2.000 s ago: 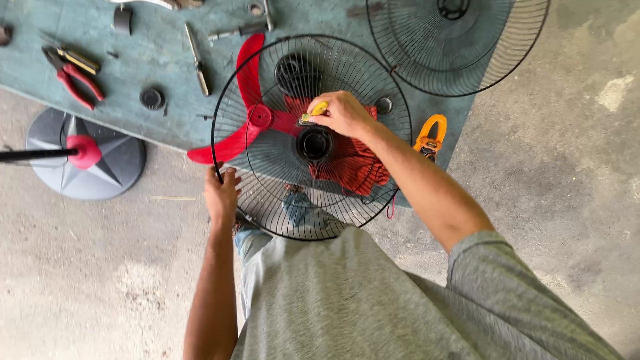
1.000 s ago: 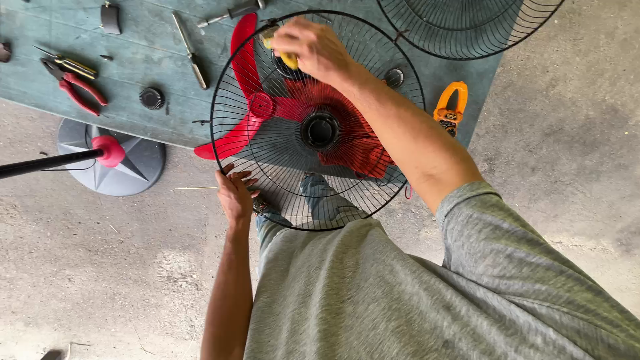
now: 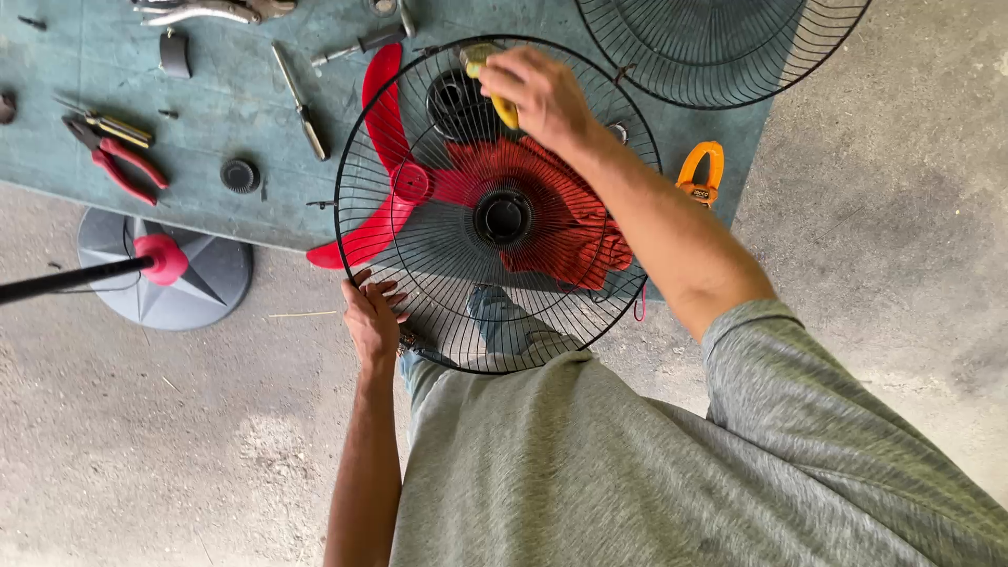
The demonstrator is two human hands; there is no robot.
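A round black wire fan grille (image 3: 437, 303) is held over the table's near edge, its rim gripped at the lower left by my left hand (image 3: 373, 319). My right hand (image 3: 539, 94) holds a paintbrush with a yellow handle (image 3: 505, 113), its bristles at the grille's upper rim. Through the wires show a red three-blade fan blade (image 3: 383, 106), a red cloth (image 3: 567, 236) and a round black part (image 3: 457, 106). The grille's black centre ring (image 3: 503, 219) lies over the cloth.
Red-handled pliers (image 3: 118, 161), screwdrivers (image 3: 299, 102) and a black knob (image 3: 239, 176) lie on the table (image 3: 236, 87) at left. A second grille (image 3: 709, 55) is at upper right, an orange clamp meter (image 3: 701, 173) below it. A fan base (image 3: 165, 276) stands on the floor.
My right hand with the brush has moved from near the grille's centre ring to its upper rim. My left hand has kept its hold on the rim.
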